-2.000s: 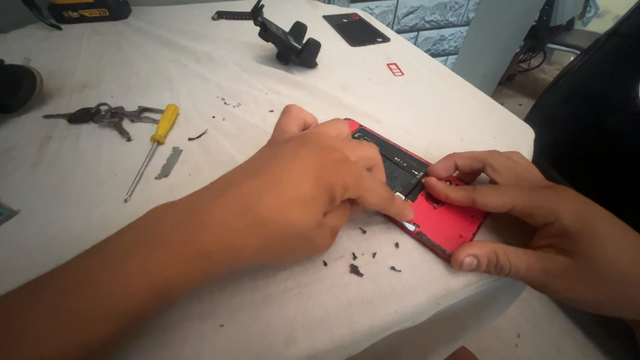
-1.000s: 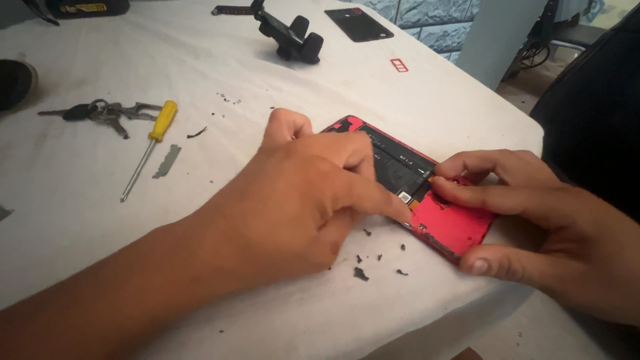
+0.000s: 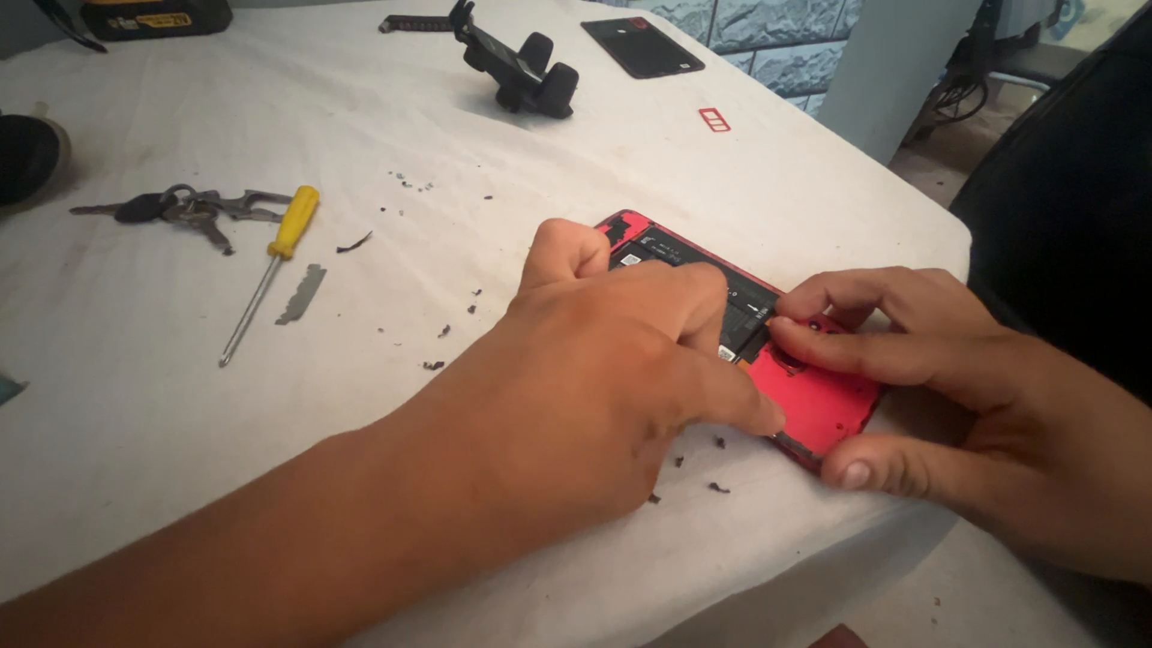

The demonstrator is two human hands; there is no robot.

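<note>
A red smartphone [image 3: 810,400] lies with its back off near the corner of a cloth-covered table, its black battery [image 3: 747,315] showing. My left hand [image 3: 621,360] lies over the phone's left part, with a fingertip on the lower edge of the red inner cover; whether it holds a small tool is hidden. My right hand [image 3: 936,387] grips the phone's right end, fingers at the upper edge and thumb at the lower corner. Small dark scraps [image 3: 717,488] lie beside the phone. A yellow-handled screwdriver [image 3: 294,222] and a jagged grey metal strip [image 3: 302,294] lie to the left.
Keys [image 3: 184,209] lie beside the screwdriver. A black phone holder [image 3: 522,72], a dark back panel [image 3: 642,47] and a small red frame [image 3: 715,120] are at the table's far side. A battery pack [image 3: 157,18] stands at the far left. The table's edge [image 3: 927,211] runs close to my right hand.
Both hands keep nearly the same hold on the phone. Nothing has plainly been picked up or put down.
</note>
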